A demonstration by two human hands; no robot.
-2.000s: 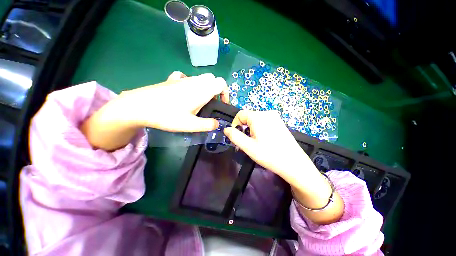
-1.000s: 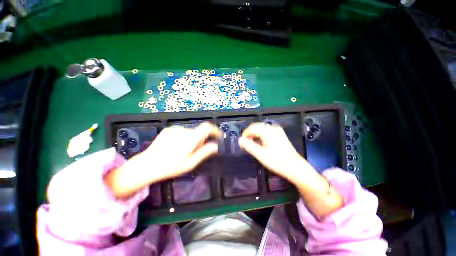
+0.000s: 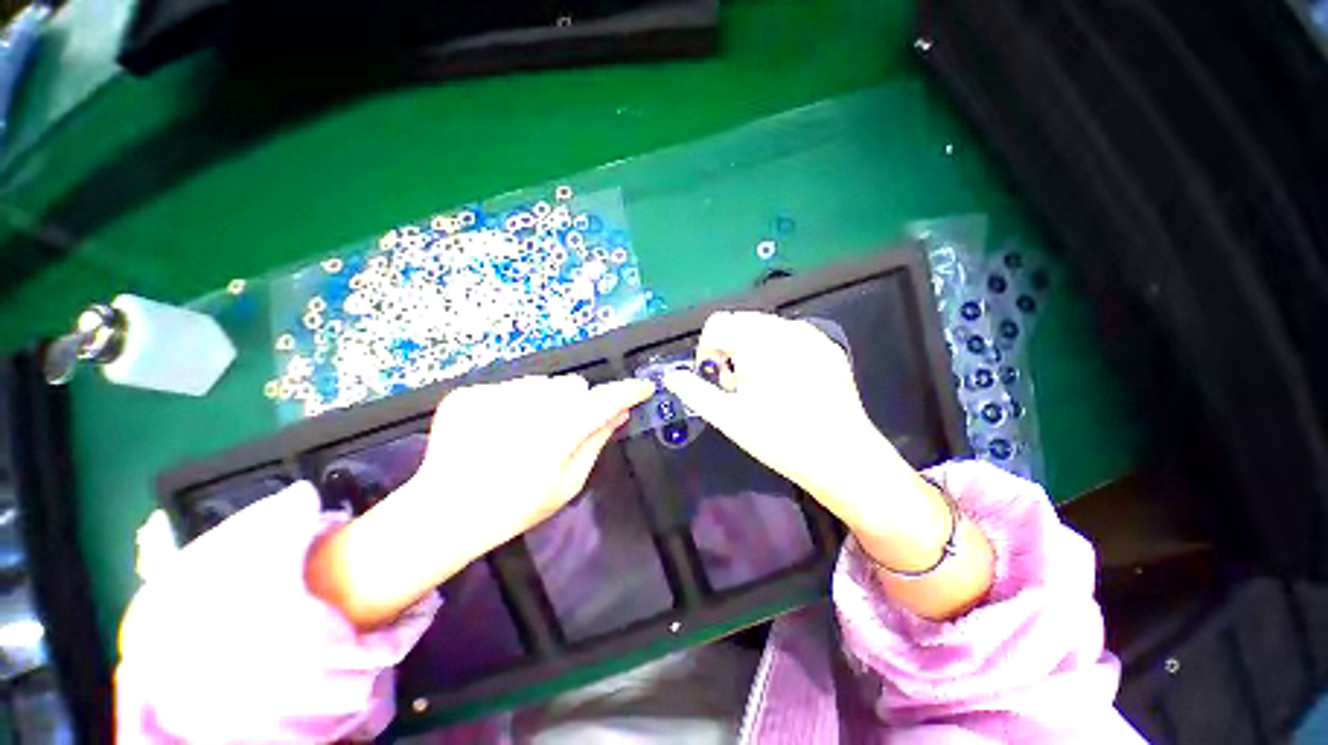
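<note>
A black foam tray (image 3: 542,626) lies slanted on the green mat, with dark glossy phones (image 3: 597,560) in its pockets. My left hand (image 3: 503,444) reaches in from the left, its fingertips pinched at the left edge of a small clear film piece (image 3: 669,415) with dark rings. My right hand (image 3: 779,381) pinches the same film from the right, with a dark ring at its fingertips. The film is over the upper end of the pocket second from the right. The hands partly hide the phone there, and whether the film touches it cannot be told.
Loose white and blue rings (image 3: 452,299) lie on a clear sheet behind the tray. A white dispenser bottle (image 3: 168,347) stands at the left. A carrier film strip (image 3: 990,364) with dark circles lies right of the tray. Dark tray stacks (image 3: 1151,248) rise at the right.
The view has turned and the tray now looks slanted. My hands have moved from the tray's middle pocket to the pocket right of it, and the film between them shows more clearly.
</note>
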